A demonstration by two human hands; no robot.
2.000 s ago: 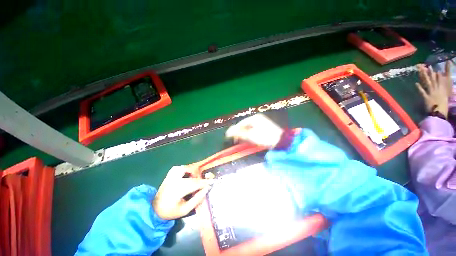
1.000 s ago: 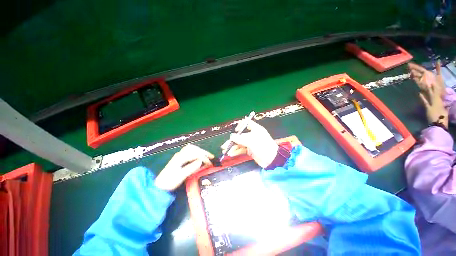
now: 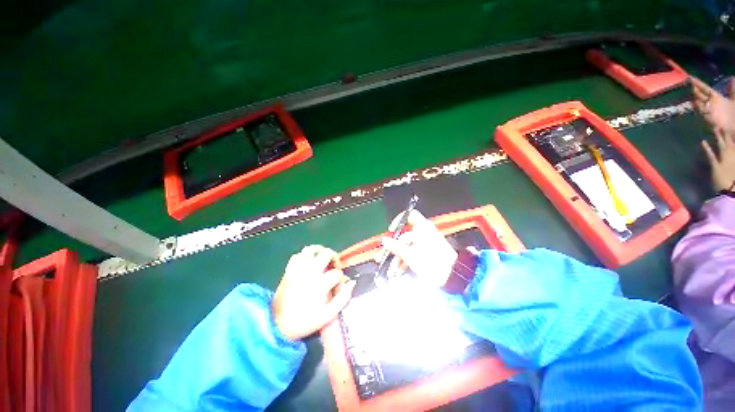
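A tablet assembly (image 3: 379, 366) lies in a red-orange protective frame (image 3: 415, 394) on the bench before me; strong glare whites out much of its middle. My right hand (image 3: 421, 251) grips dark tweezers (image 3: 396, 238) over the tablet's upper part, with their tip pointing down at it. My left hand (image 3: 310, 291) rests on the frame's upper left corner, its fingertips close together over the tablet's edge. Whether they pinch a small part cannot be told.
A framed tablet with a yellow-orange flex cable (image 3: 611, 187) lies at right. Framed tablets ride the green belt at upper left (image 3: 239, 161) and upper right (image 3: 641, 70). Red frames (image 3: 52, 338) stand at far left beside a grey post (image 3: 76, 209). Another person's hands (image 3: 717, 133) are at the right edge.
My right hand has come down over the tablet with the tweezers. My left hand has moved onto the frame's corner. The belt tablet at upper left has shifted right.
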